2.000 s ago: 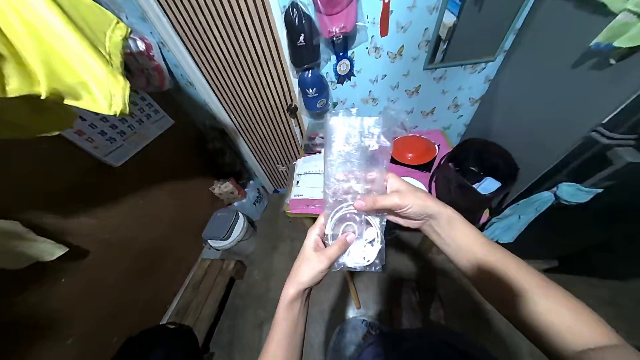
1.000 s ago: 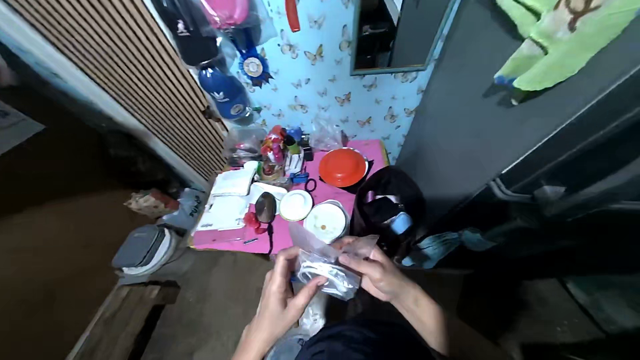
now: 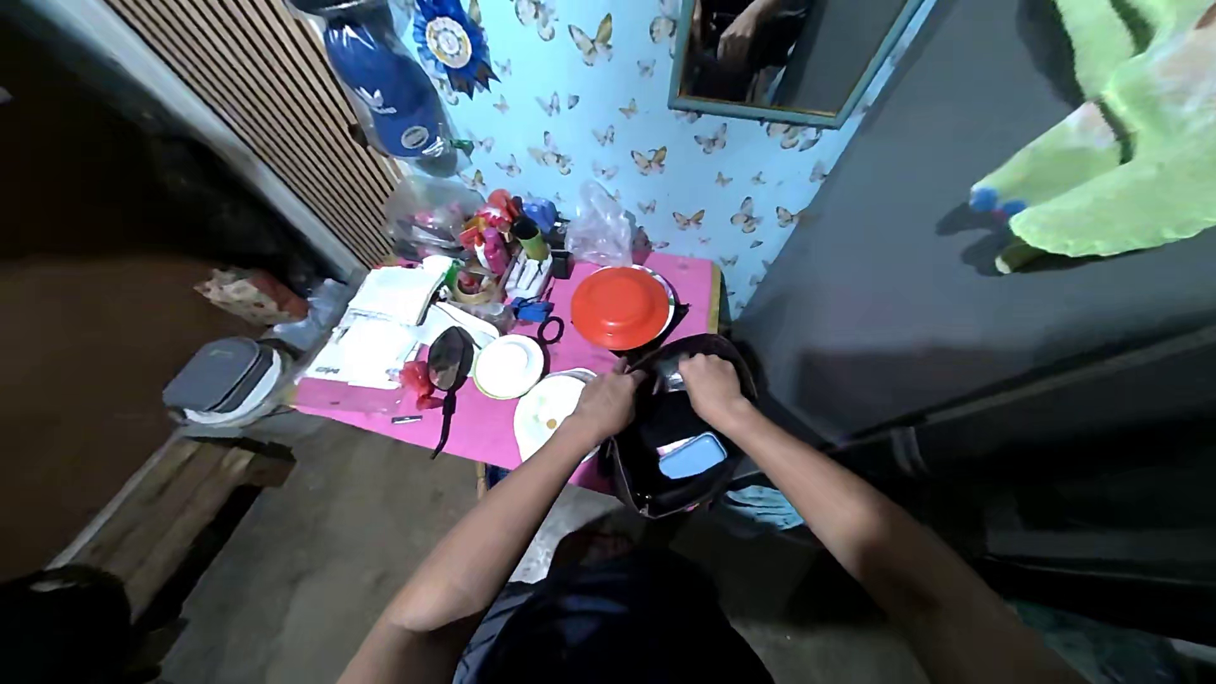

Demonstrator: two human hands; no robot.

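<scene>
A dark open bag (image 3: 655, 494) stands at the right end of the pink-topped table, its mouth facing up. My left hand (image 3: 608, 401) grips the bag's left rim, close below the red plastic lid or bowl (image 3: 620, 307). Inside the bag's mouth, near its far side, my right hand (image 3: 711, 382) is closed on a clear plastic packet (image 3: 673, 373), which is partly hidden. A light blue phone-like object (image 3: 693, 457) lies in the bag below that hand. White plates (image 3: 551, 414) rest just left of my left hand.
The pink table (image 3: 380, 397) also carries papers (image 3: 375, 323), a black hand mirror or brush (image 3: 449, 359), black-handled scissors (image 3: 551, 330), a plastic bag (image 3: 601, 226) and bottles. A wooden bench (image 3: 180, 494) stands at lower left. Green cloth (image 3: 1111, 180) hangs upper right, beside a grey wall.
Both hands held the clear packet with a white cable before. Now they have moved to the bag, my left onto its rim and my right inside with a packet. The view has moved nearer the table.
</scene>
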